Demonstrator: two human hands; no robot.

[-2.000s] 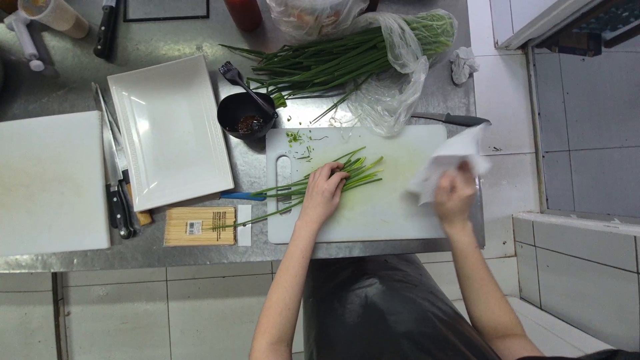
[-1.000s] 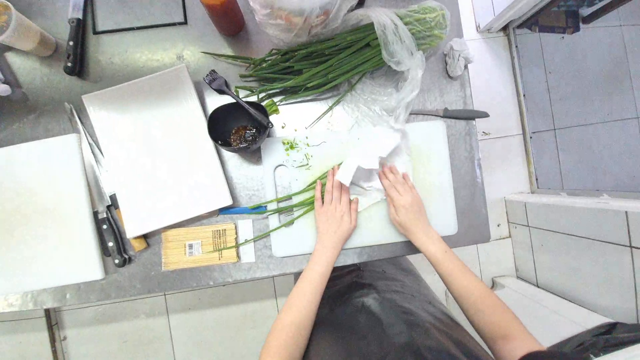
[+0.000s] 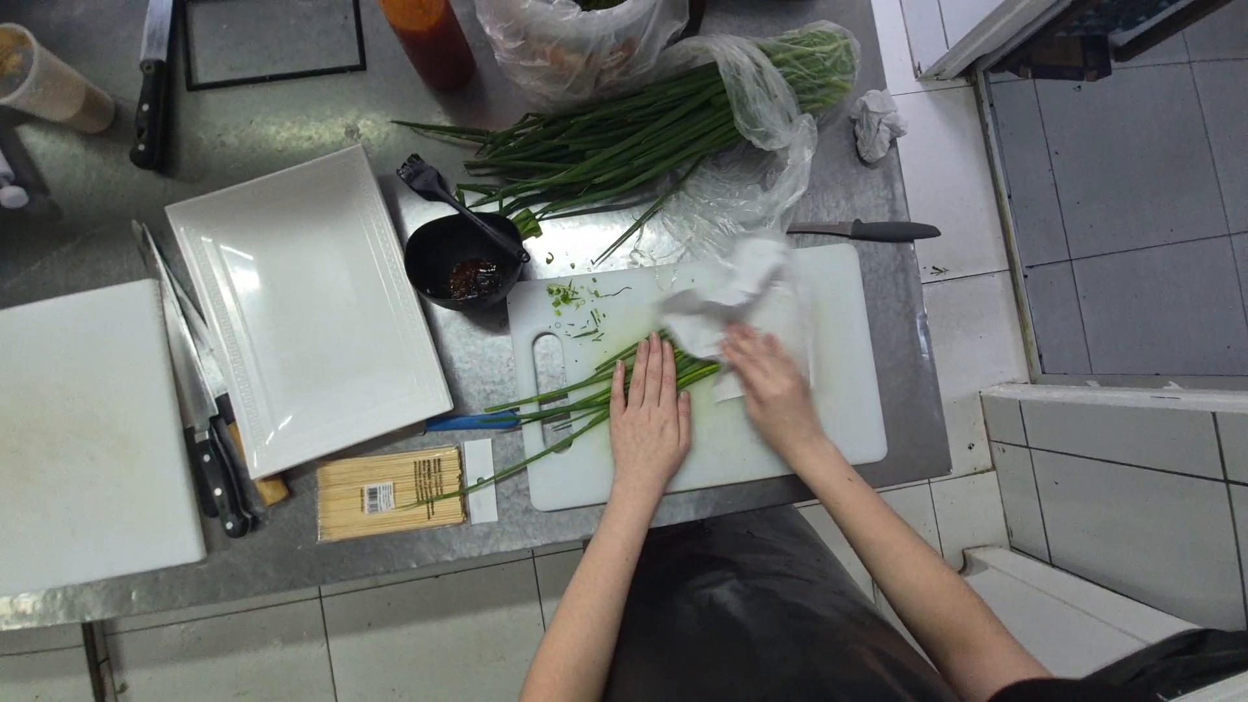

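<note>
My left hand (image 3: 650,414) lies flat, fingers forward, over a few green chive stalks (image 3: 575,395) on the white plastic cutting board (image 3: 838,390). The stalks reach left past the board's handle slot. My right hand (image 3: 775,395) is at a white paper towel (image 3: 731,292), blurred by motion, its fingertips on the towel's near part; whether they pinch it is unclear. Small green trimmings (image 3: 575,302) lie at the board's upper left. Behind the board, a large bunch of chives (image 3: 604,146) lies partly inside a clear plastic bag (image 3: 770,156).
A grey-handled knife (image 3: 892,231) lies behind the board. Left are a black bowl (image 3: 429,258) of dark sauce with a brush (image 3: 458,200) across it, a white rectangular plate (image 3: 312,312), a pack of wooden skewers (image 3: 390,492), black-handled knives (image 3: 219,478) and another cutting board (image 3: 88,439).
The right hand has come from the board's right side to beside the left hand, bringing the paper towel. The left hand has flattened over the stalks.
</note>
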